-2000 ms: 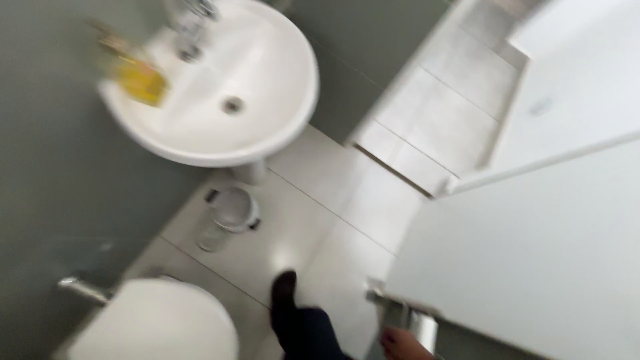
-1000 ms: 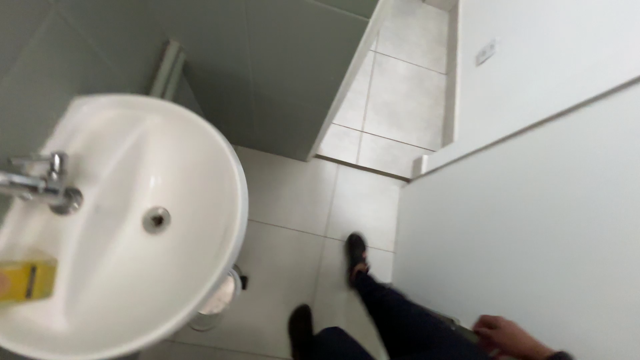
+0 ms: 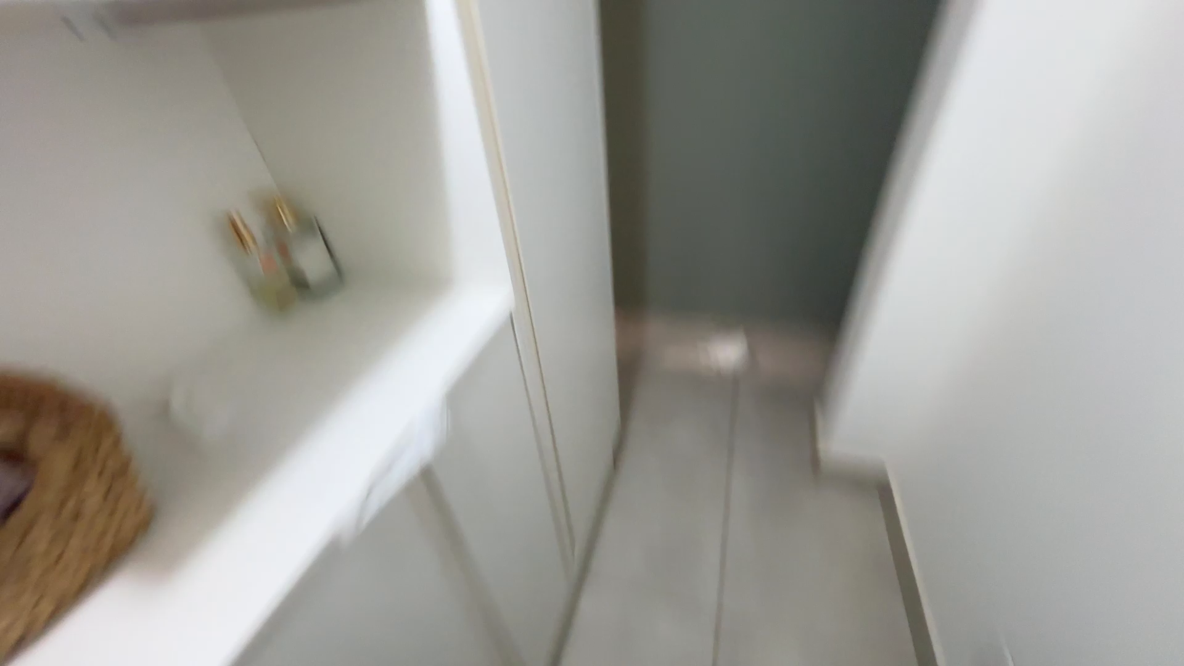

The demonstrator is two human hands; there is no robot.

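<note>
Neither of my hands shows in the head view now. On the left runs a white shelf [image 3: 370,398] built into a cabinet. Two small glass bottles with gold-coloured caps, a greenish bottle [image 3: 268,273] and a clear bottle with a pale label [image 3: 313,254], stand close together near its inner corner. A woven brown basket [image 3: 83,499] sits at the far left, cut off by the view's edge, with something dark inside. A small whitish object [image 3: 199,407], too blurred to name, lies between the basket and the bottles.
Light grey floor tiles [image 3: 684,518] form a narrow passage between the cabinet doors [image 3: 499,462] and a white wall [image 3: 1045,324] with a baseboard on the right. A dark grey-green surface [image 3: 768,166] stands at the far end.
The view has swung from a washroom with a sink to a passage beside a cabinet. A hand near the white door at the lower right one second ago is out of view.
</note>
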